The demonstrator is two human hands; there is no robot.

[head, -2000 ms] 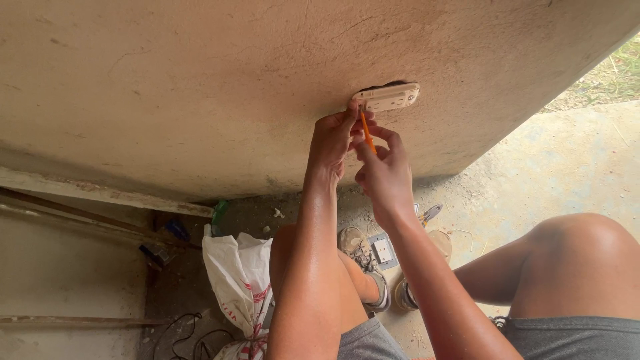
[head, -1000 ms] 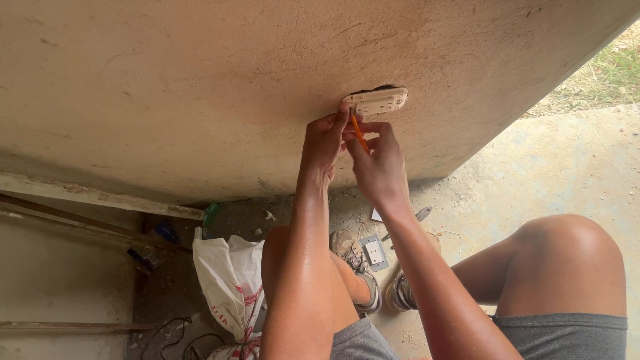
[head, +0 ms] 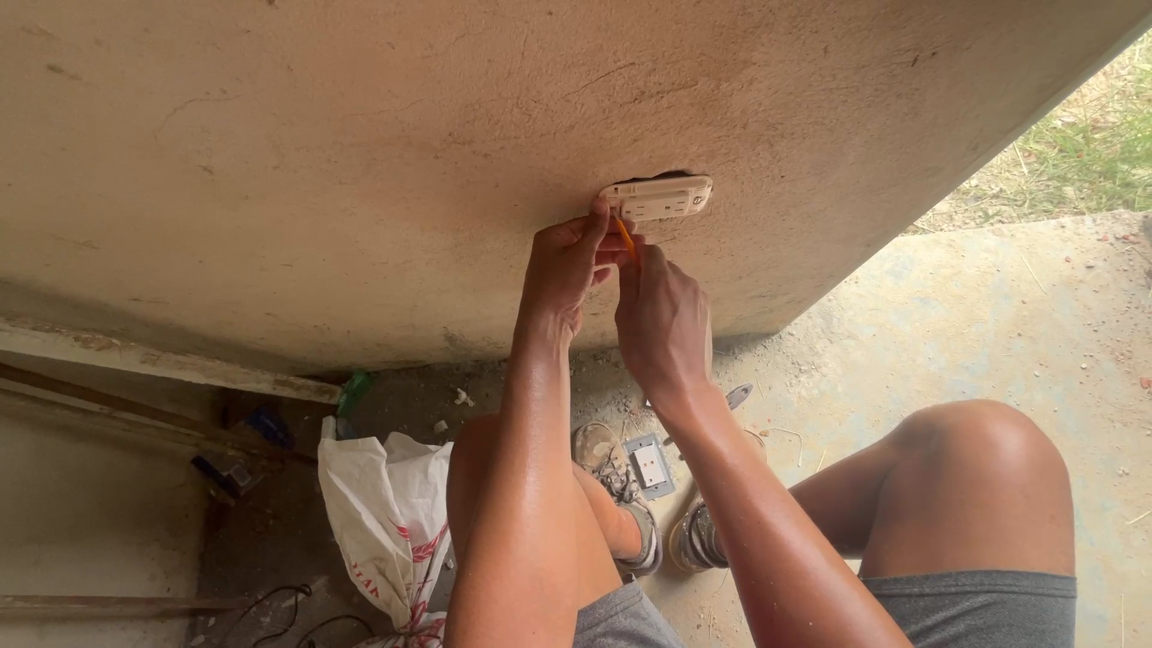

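A white electrical outlet sits at a dark opening in the plastered wall. My left hand is at its left end, the thumb against the frame and the other fingers curled below. My right hand grips a screwdriver with an orange handle, whose upper end points to the left end of the outlet. The tip of the tool is too small to make out. Behind the outlet, part of the dark opening shows along the upper edge.
Between my shoes on the concrete floor lies another outlet on a grey plate. A tool, partly hidden by my right arm, lies nearby. A white sack, dark cables and wooden poles are at the left.
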